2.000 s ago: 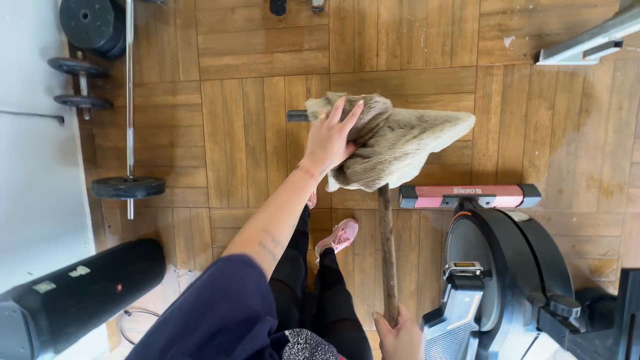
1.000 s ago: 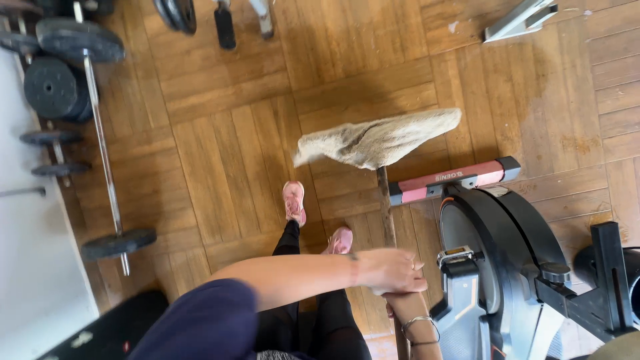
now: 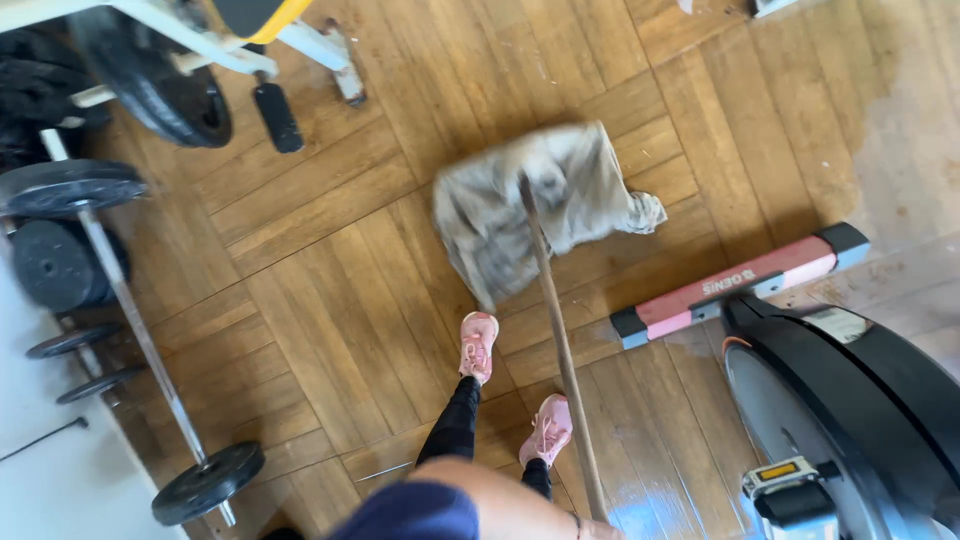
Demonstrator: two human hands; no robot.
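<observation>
A long wooden stick [image 3: 559,337] runs from the bottom edge up to a grey-beige floor cloth [image 3: 510,210], which lies spread and creased on the wooden floor around the stick's far end. Only part of my left hand [image 3: 600,531] shows at the bottom edge, against the near end of the stick; its fingers are cut off by the frame. My right hand is outside the view. Pink sneakers [image 3: 478,346] on my feet stand just below the cloth, one of them beside the stick.
At right stands an exercise bike [image 3: 847,375] with a pink and black foot bar [image 3: 739,285]. Along the left lie a barbell [image 3: 139,315] and weight plates [image 3: 67,262]. A white-framed bench [image 3: 315,49] with a plate fills the upper left. Wet-looking patches mark the floor at right.
The cloth, bunched under one hand two seconds ago, is now spread out over the stick's end. My hands, together on the stick one second ago, are now mostly out of view. The view has turned.
</observation>
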